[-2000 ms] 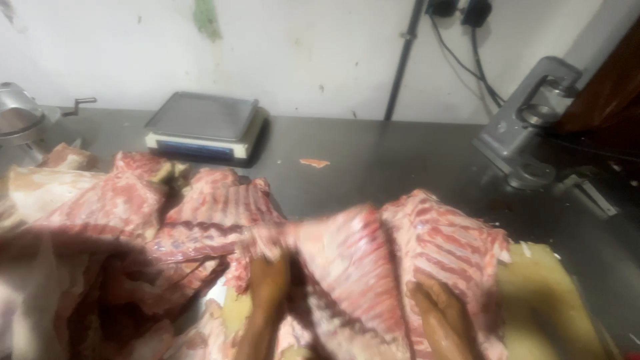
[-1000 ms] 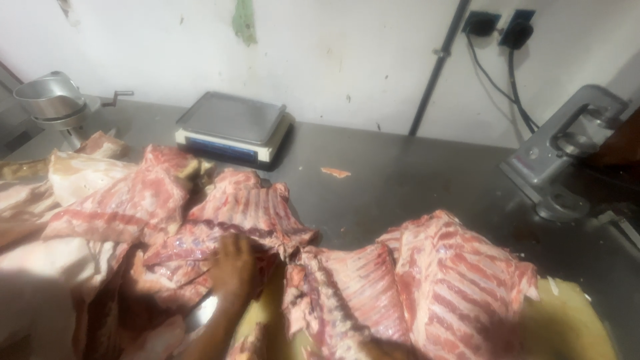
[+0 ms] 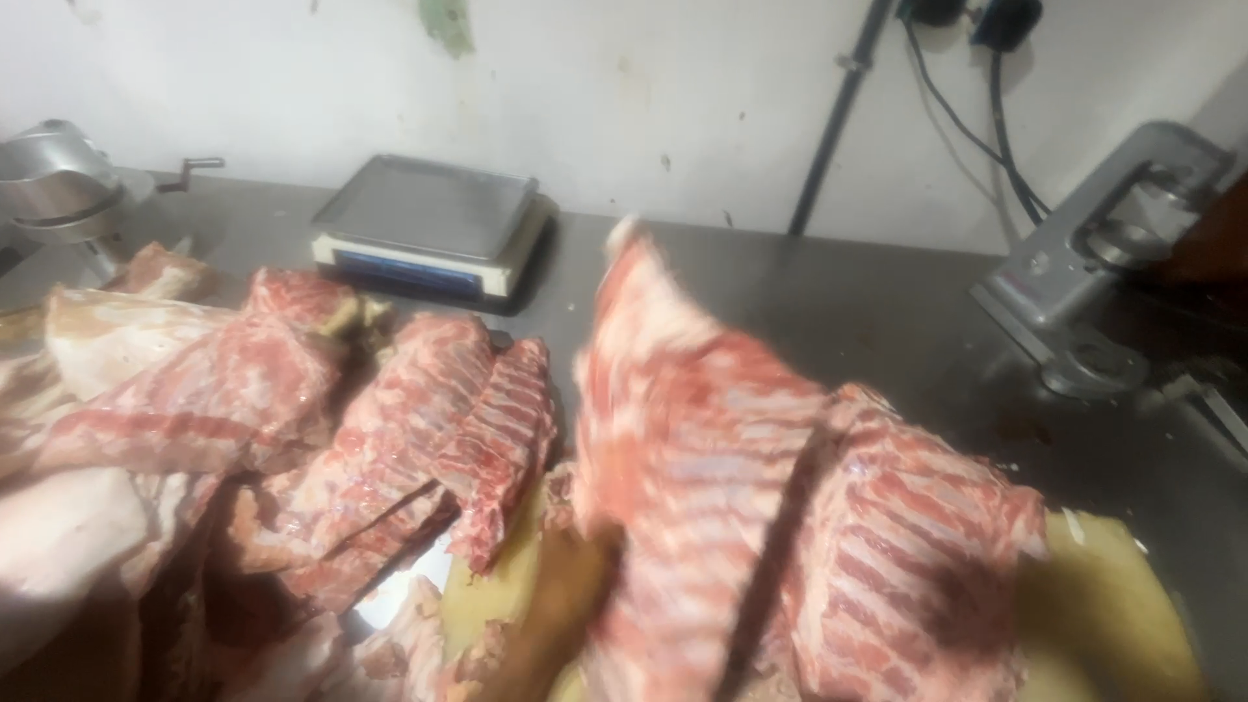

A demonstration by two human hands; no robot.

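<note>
A large rib slab of raw meat stands partly raised at the centre, its pointed upper end blurred. My left hand is at its lower left edge, blurred, the fingers partly hidden behind the meat; its grip is unclear. My right hand is not visible. A second rib slab lies to the right on a yellowish cutting board. To the left, a narrow rib strip rests beside a wider rib piece. More raw meat with pale fat is piled at the far left.
A flat-topped scale stands on the dark metal table near the wall. At the back left is a metal hand-cranked device. A grey metal device stands at the right, below cables on the wall.
The central rib slab has risen, with its pointed end now up. The narrow rib strip lies at a different angle. My left hand has moved from the left ribs to the central slab.
</note>
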